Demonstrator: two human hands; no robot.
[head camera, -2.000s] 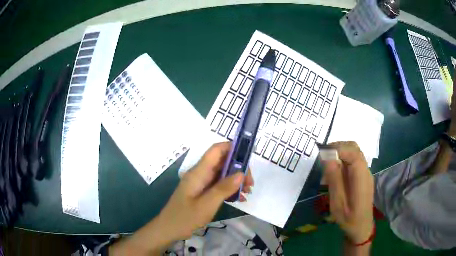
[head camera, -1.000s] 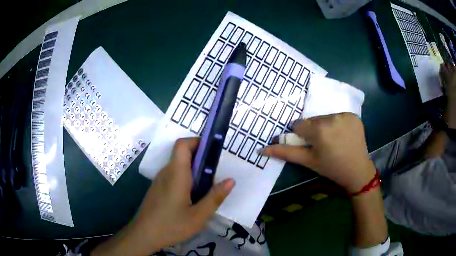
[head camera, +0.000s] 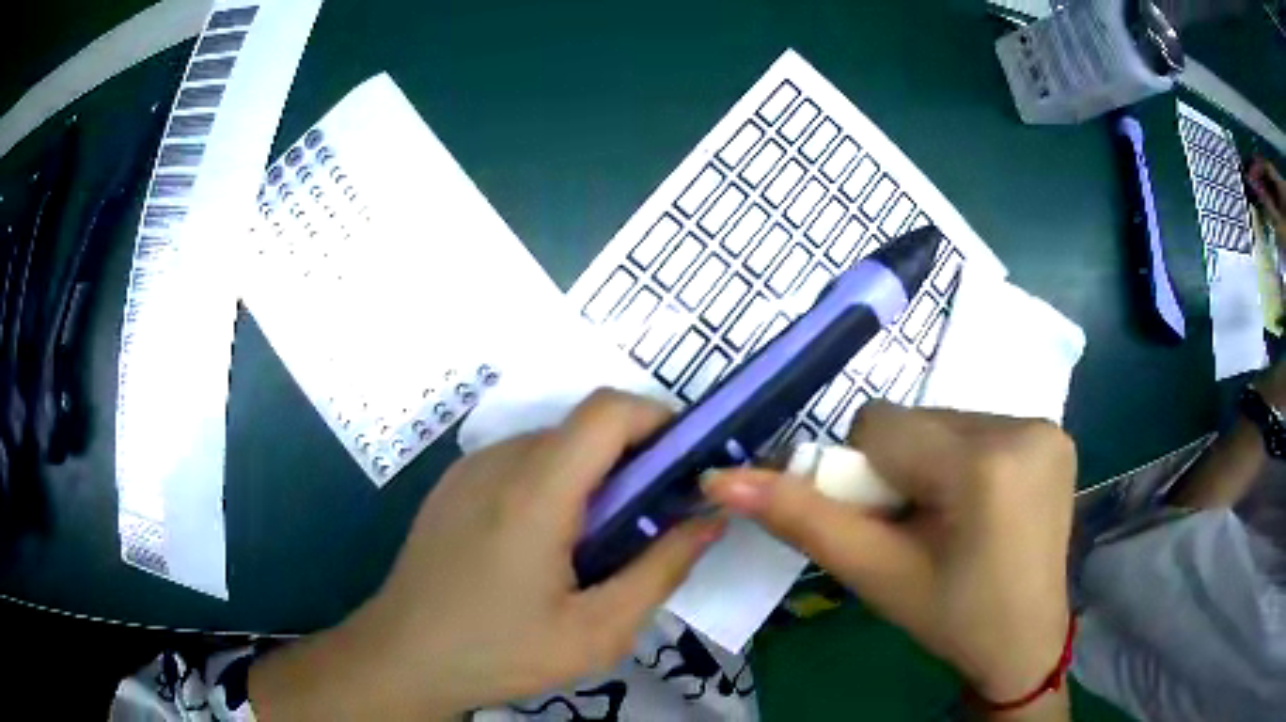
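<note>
My left hand (head camera: 522, 564) grips the lower part of a purple-and-black pen tool (head camera: 769, 381), tilted with its black nose to the upper right. My right hand (head camera: 959, 536) is at the tool's lower side, fingertips close to its body; a white cover (head camera: 846, 477) shows on one digit. Whether it holds a label is unclear. Beneath the tool lies a white label sheet with black-outlined boxes (head camera: 719, 212), its lower part partly hidden by my hands. A sheet of small round symbols (head camera: 409, 254) lies left of it.
A long label strip (head camera: 176, 339) lies at left, with dark tools (head camera: 64, 310) beyond it. Blank white paper (head camera: 1008, 353) lies right of the grid sheet. Farther right are a white bottle (head camera: 1079, 64), another purple-and-black tool (head camera: 1149, 233), a label sheet (head camera: 1220, 212) and a person's grey sleeve (head camera: 1192, 607).
The tool has tilted from nearly upright to pointing upper right. My right hand has come from the grid sheet's lower right edge to the tool's body. The camera view has shifted.
</note>
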